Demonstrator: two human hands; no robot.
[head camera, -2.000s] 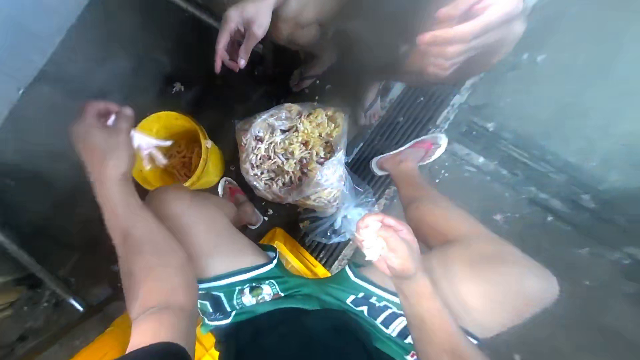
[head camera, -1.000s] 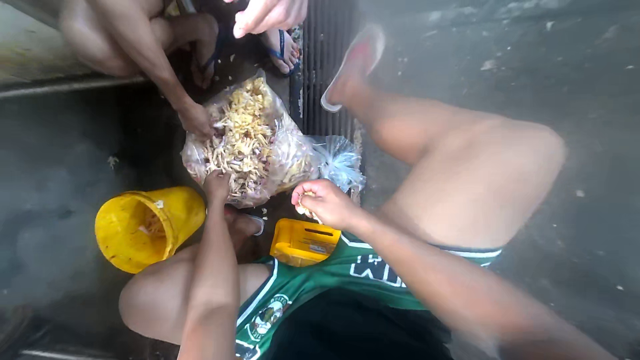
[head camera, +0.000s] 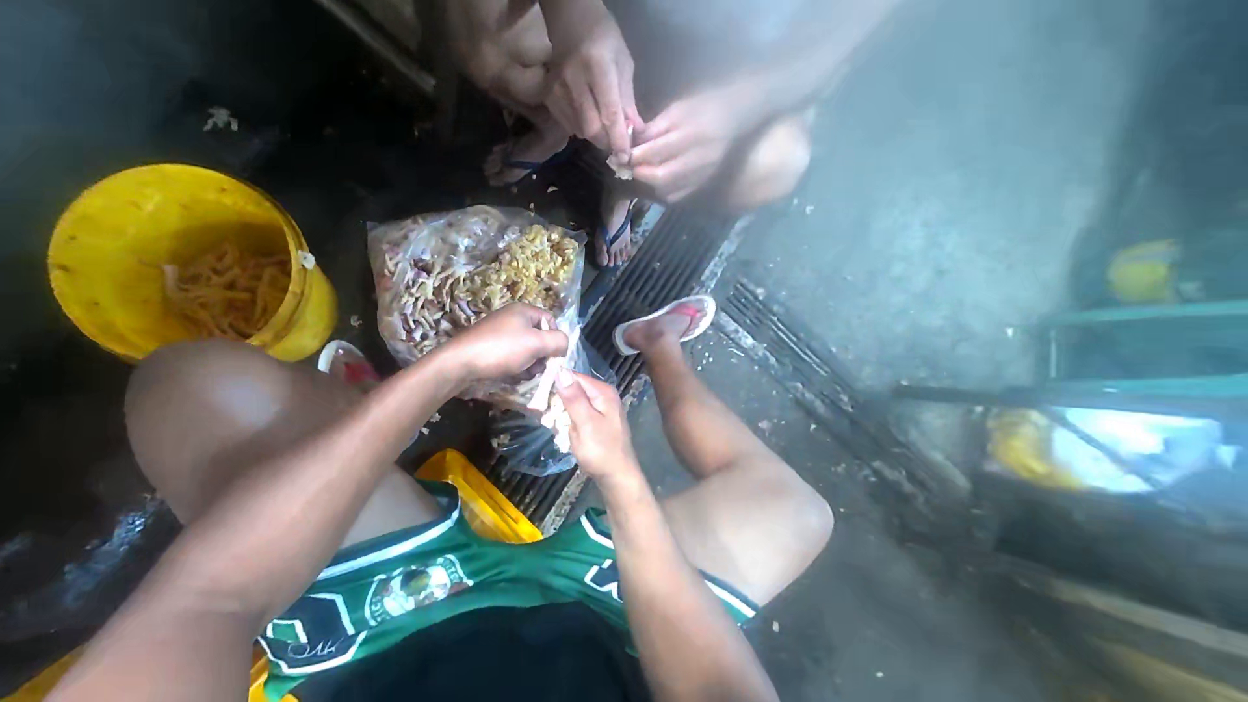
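Note:
My left hand (head camera: 522, 343) and my right hand (head camera: 593, 419) meet above the lower right edge of a clear plastic bag (head camera: 468, 283), which is full of pale pieces that look like chicken feet. Between them the fingers pinch a pale whitish piece (head camera: 548, 385) of the same kind. Some small pale bits (head camera: 558, 421) show at my right fingers. Left of the bag, a yellow plastic bucket (head camera: 107, 258) is tipped toward me and holds more pale pieces (head camera: 234, 292).
Across from me a person's two hands (head camera: 634, 136) hold a small pale bit. A slatted floor drain grate (head camera: 663, 263) runs beside the bag. A yellow plastic container (head camera: 478, 497) is between my legs. My sandalled foot (head camera: 668, 327) rests by the grate. Scraps (head camera: 220, 119) lie on the wet floor.
My left hand has moved from the bag's contents to my right hand, and both now touch one piece. The other person's hand has left the bag. The view has shifted.

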